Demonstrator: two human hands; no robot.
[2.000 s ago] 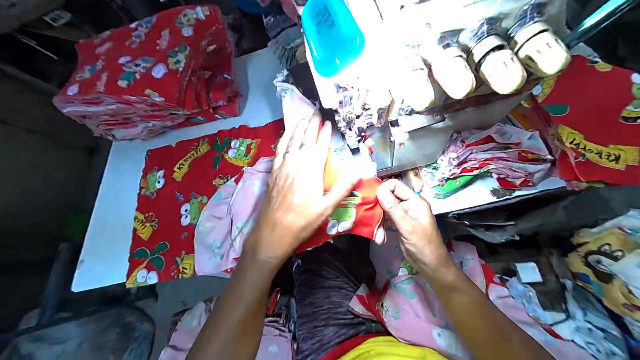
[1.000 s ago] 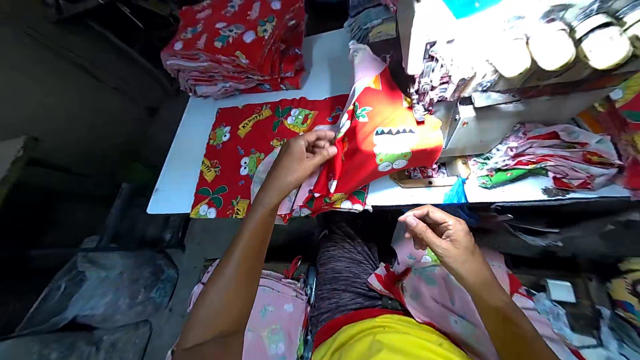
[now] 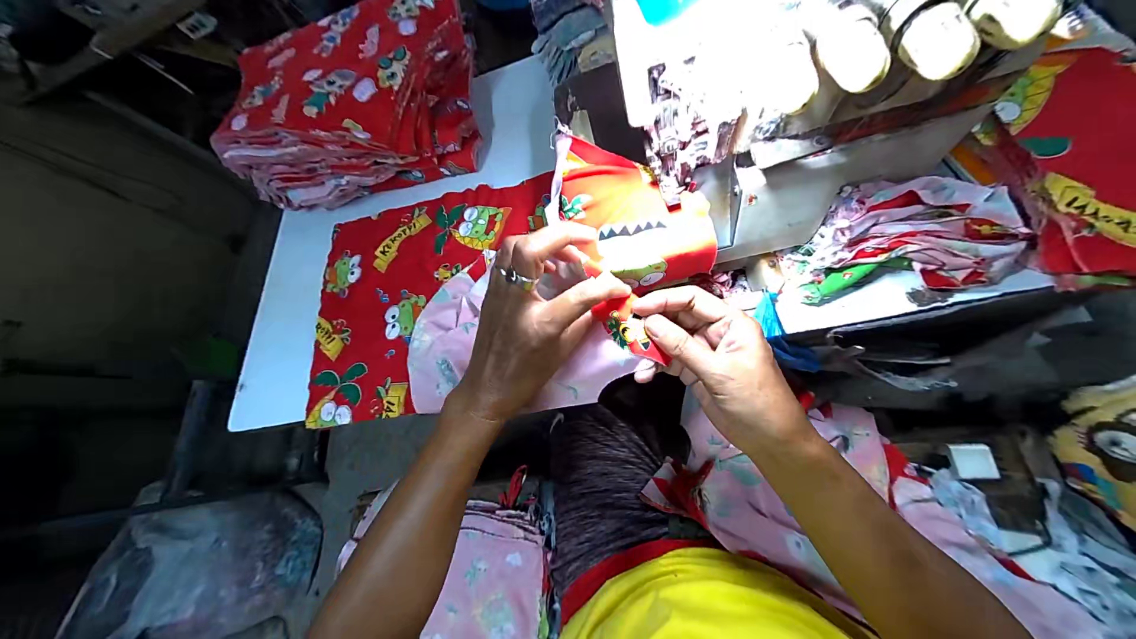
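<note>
A red printed fabric piece [image 3: 626,217] with a pink reverse lies at the front of an overlock-type sewing machine [image 3: 763,98], brightly lit. Its near edge is pinched by both hands. My left hand [image 3: 532,315], with a ring on one finger, grips it between thumb and fingertips. My right hand [image 3: 714,355] is just to the right and pinches the fabric's corner between thumb and index finger. The pink side drapes below the hands. A wide red printed cloth [image 3: 382,275] lies flat on the white table [image 3: 266,355] to the left. The needle area is partly hidden by glare and fabric.
A thick stack of red printed fabric [image 3: 355,98] sits at the table's back left. Bunched pink and red pieces [image 3: 932,231] lie right of the machine, beside more red cloth [image 3: 1083,160]. Thread cones [image 3: 932,40] stand above. Pink fabric [image 3: 488,568] hangs below the table edge.
One second ago my right hand was apart from the fabric; now it has moved up to the left and pinches the corner. The red piece now lies lower at its near edge, between both hands.
</note>
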